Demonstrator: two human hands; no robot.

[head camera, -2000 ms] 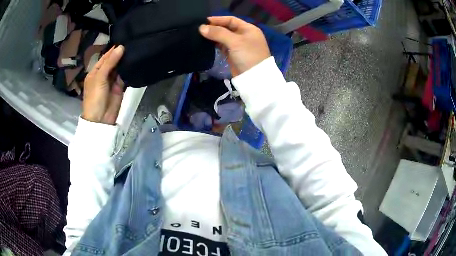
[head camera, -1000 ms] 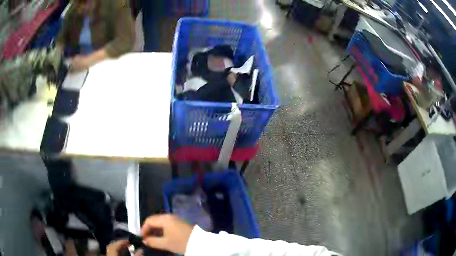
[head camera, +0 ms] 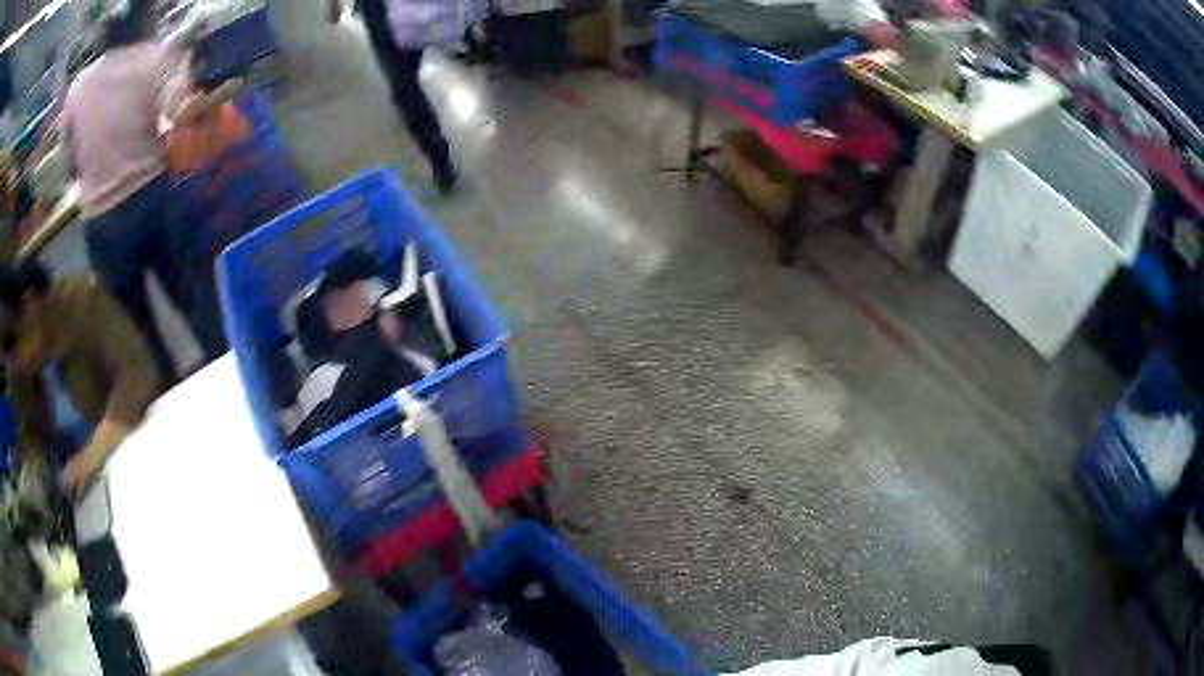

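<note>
Neither of my hands is in the picture. Only a white sleeve (head camera: 885, 656) shows, cut off by the bottom edge. Nearest in front of me, a blue slatted crate (head camera: 396, 456) stands on a red-topped stand and holds black, white and pinkish pieces. A pale strip (head camera: 446, 465) hangs over its near side. Below it, a second blue crate (head camera: 607, 605) holds lavender-grey items (head camera: 491, 647) and something black, and is cut off by the bottom edge.
A white sewing table (head camera: 211, 515) with black pieces at its left edge stands at left, a seated person (head camera: 86, 357) beyond it. Other people are farther back. At right are a large white tub (head camera: 1036, 244), a table (head camera: 957, 112) and another blue crate (head camera: 1142, 456). Speckled floor runs between.
The view has swung up and to the right. Both hands and the black piece have left the picture. The crates and white table now appear farther left, and more floor shows.
</note>
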